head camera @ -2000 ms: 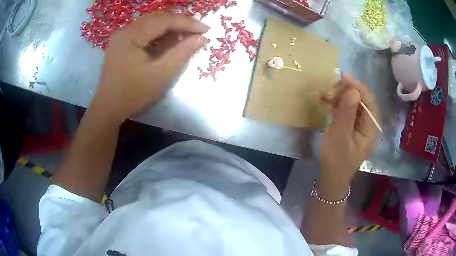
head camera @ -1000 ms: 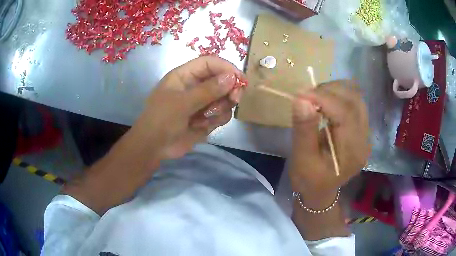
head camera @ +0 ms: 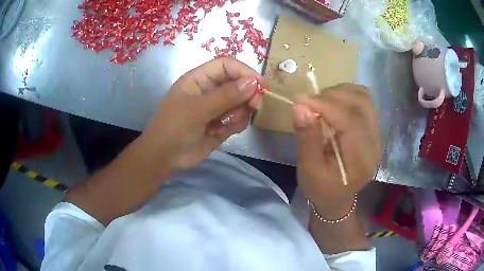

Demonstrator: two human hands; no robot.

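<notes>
My left hand (head camera: 212, 106) pinches a small glossy red part (head camera: 260, 88) between thumb and fingertips. My right hand (head camera: 337, 137) holds two thin pale sticks. The tip of the thin glue applicator (head camera: 279, 97) touches or nearly touches the red part. The cotton swab (head camera: 312, 80) points up over the board, and its lower end sticks out below my fingers. A white glue dab (head camera: 288, 66) and tiny gold bits (head camera: 286, 46) lie on the tan board (head camera: 339, 58). My fingers hide much of the red part.
A large red-part pile (head camera: 127, 26) and a smaller loose group (head camera: 236, 37) lie left of the board. A parts box (head camera: 323, 9) is behind it. A clear bag of gold accents (head camera: 394, 15), a pink mug (head camera: 429, 69) and a red carton (head camera: 451, 122) are at the right.
My left hand has come from the red parts to the board's left edge with a red part. My right hand has moved left, now with two sticks; the thin stick has left the glue dab.
</notes>
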